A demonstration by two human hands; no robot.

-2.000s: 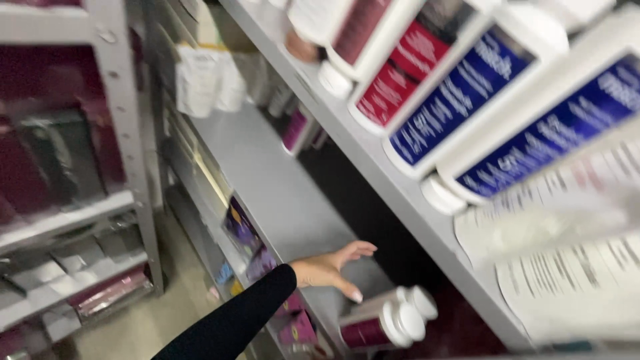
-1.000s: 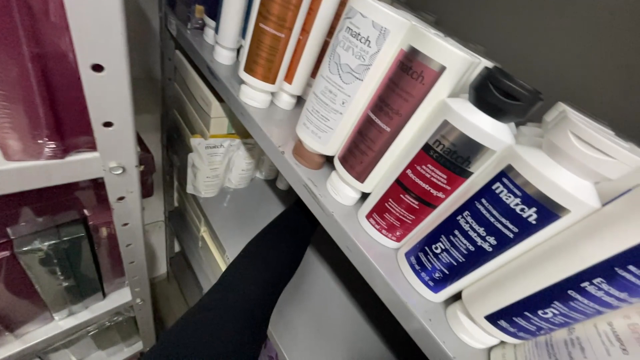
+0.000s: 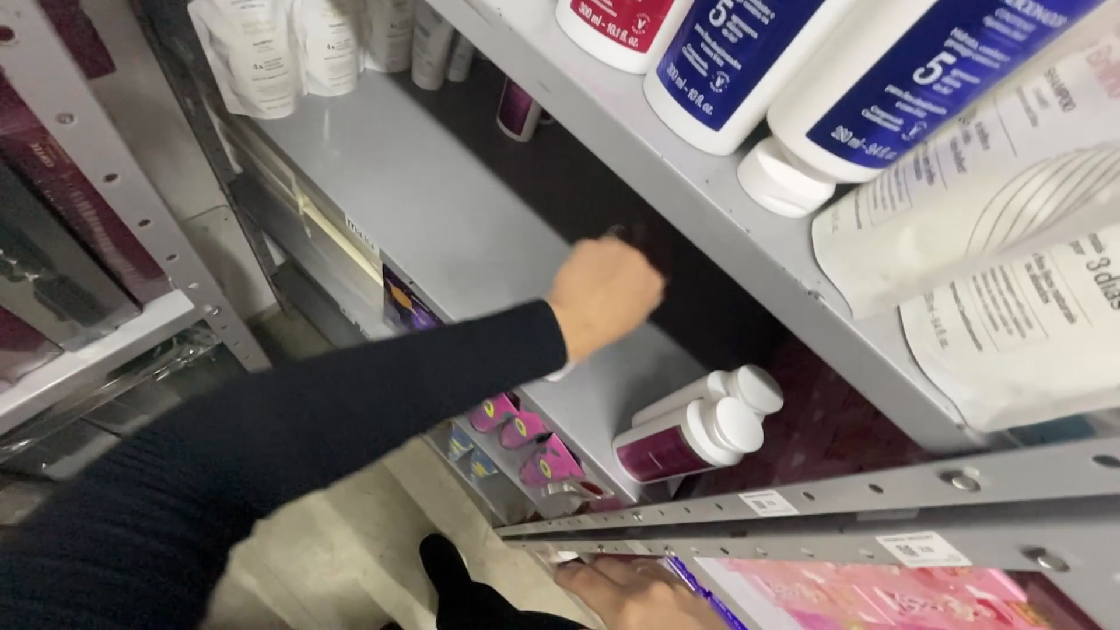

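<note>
My left hand (image 3: pixel 608 293), in a black sleeve, reaches over the grey metal shelf (image 3: pixel 464 210) with its fingers curled. What they close on, if anything, is hidden; a small white edge shows under the wrist. To its lower right, two white bottles with round caps stand together on the shelf, the nearer bottle (image 3: pixel 665 455) with a maroon label. My right hand (image 3: pixel 643 599), partly cut off by the bottom edge of the view, is beside a shelf upright and a blue-purple edge; its grip is not clear.
White bottles with blue labels (image 3: pixel 739 61) and pale pouches (image 3: pixel 989 184) line the upper shelf. More white pouches (image 3: pixel 254 57) stand at the far left end. A dark maroon bottle (image 3: pixel 518 109) is deeper in. Perforated uprights (image 3: pixel 958 481) edge the shelving; pink packs (image 3: pixel 547 459) lie below.
Two seconds ago my left hand was spread beside the two white bottles; one second ago it was hidden behind the upper shelf. Now it shows again, fingers curled. My right hand has come into view.
</note>
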